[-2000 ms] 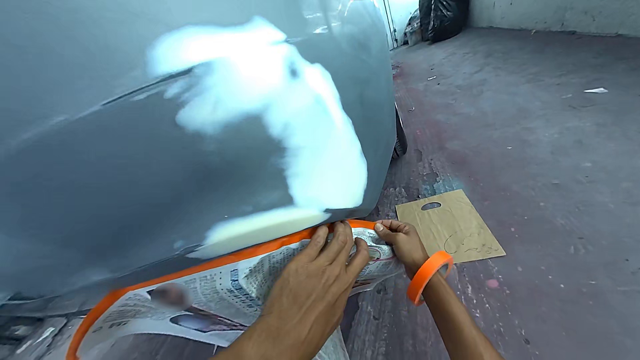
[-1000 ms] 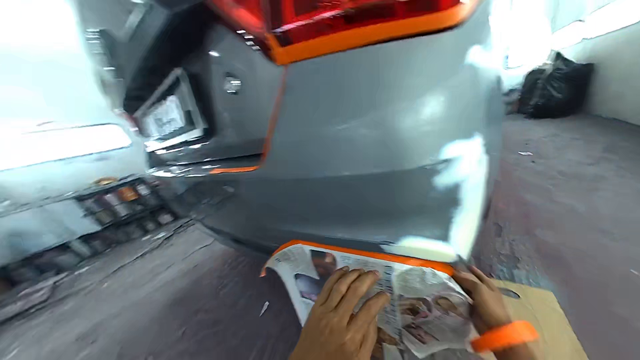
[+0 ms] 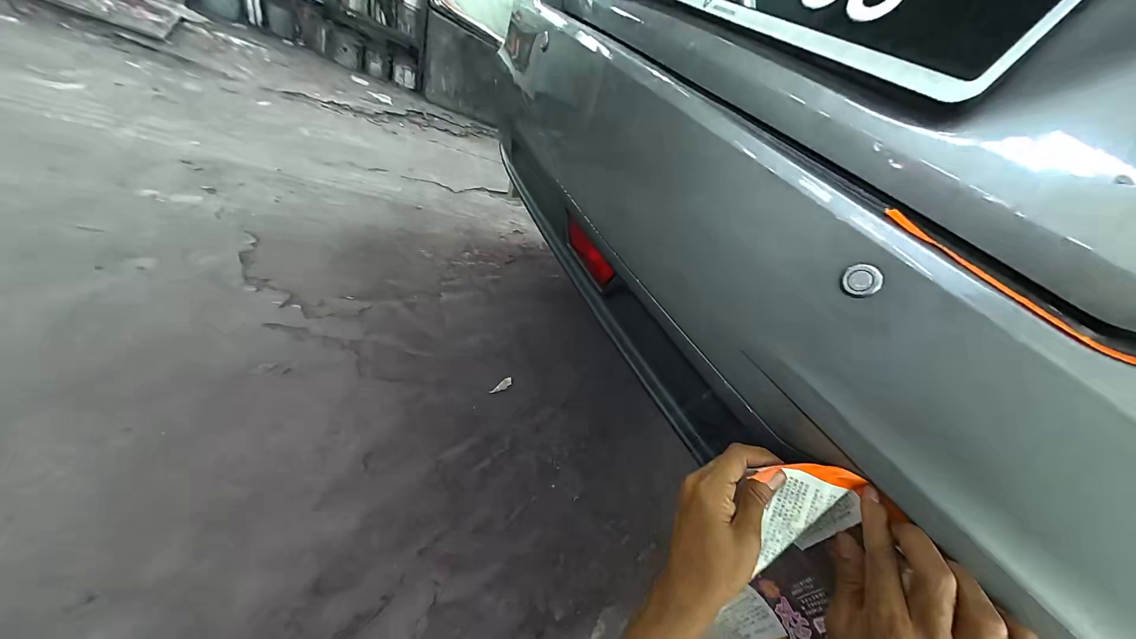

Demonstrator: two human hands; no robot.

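Observation:
My left hand (image 3: pixel 714 532) pinches the taped corner of a newspaper sheet (image 3: pixel 794 515) between thumb and fingers, close under the lower edge of a grey car's rear bumper (image 3: pixel 763 293). Orange masking tape (image 3: pixel 821 472) runs along the sheet's top edge. My right hand (image 3: pixel 905 577) lies with its fingertips against the tape and the bumper's lower edge, to the right of my left hand; part of it is cut off by the frame. Another strip of orange tape (image 3: pixel 1012 293) follows the gap above the bumper.
A round parking sensor (image 3: pixel 862 280) and a red reflector (image 3: pixel 590 253) sit in the bumper. Above is a licence plate (image 3: pixel 950 84). Cracked concrete floor (image 3: pixel 266 426) spreads to the left, with a paper scrap (image 3: pixel 501 385) on it. Containers on a shelf (image 3: pixel 355 40) stand far back.
The view has swung far along the car's rear, away from the right corner. My left hand, earlier flat on the newspaper, now pinches its corner. My right hand has moved from the sheet's right end.

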